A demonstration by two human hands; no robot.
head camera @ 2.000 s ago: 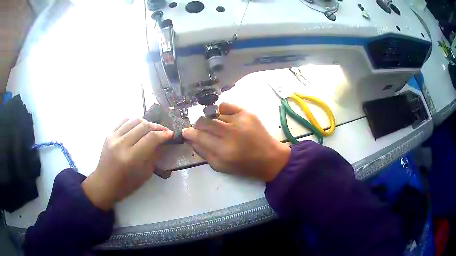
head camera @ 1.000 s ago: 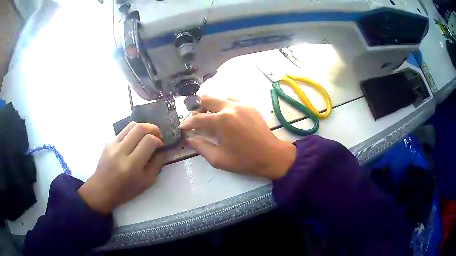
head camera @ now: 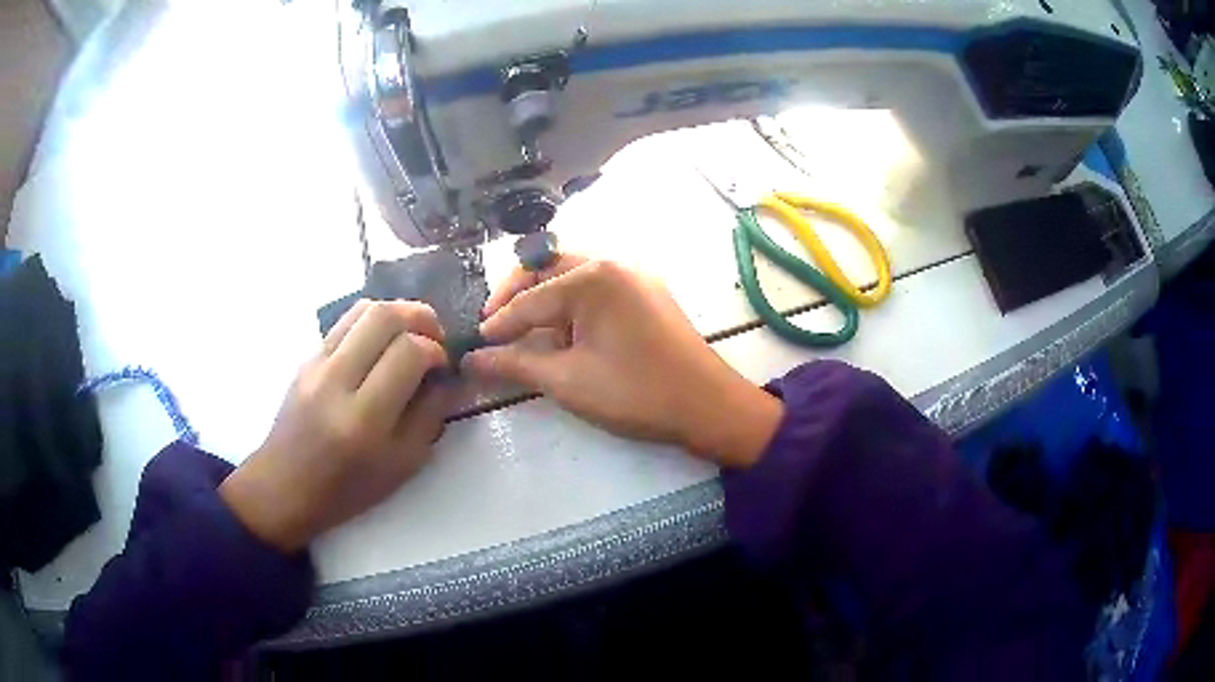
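A small dark grey knit fabric piece (head camera: 424, 283) lies at the needle area under the head of the white sewing machine (head camera: 693, 80). My left hand (head camera: 353, 413) grips its near left part, with curled fingers on top. My right hand (head camera: 606, 349) pinches its right edge between thumb and fingers, close to the round knob (head camera: 536, 249). The fingertips of both hands almost meet in front of the presser foot. The fabric's lower edge is partly hidden by my fingers.
Scissors with green and yellow handles (head camera: 813, 267) lie right of my right hand. A flat black rectangle (head camera: 1039, 251) lies at the far right. A dark fabric stack (head camera: 47, 413) and a blue cord (head camera: 144, 380) are at the left. A blue crate (head camera: 1066, 440) stands beyond the table edge.
Since two seconds ago, more of the fabric shows left of the needle. Compared with one second ago, its near edge is bunched between my fingertips, and my hands are closer together.
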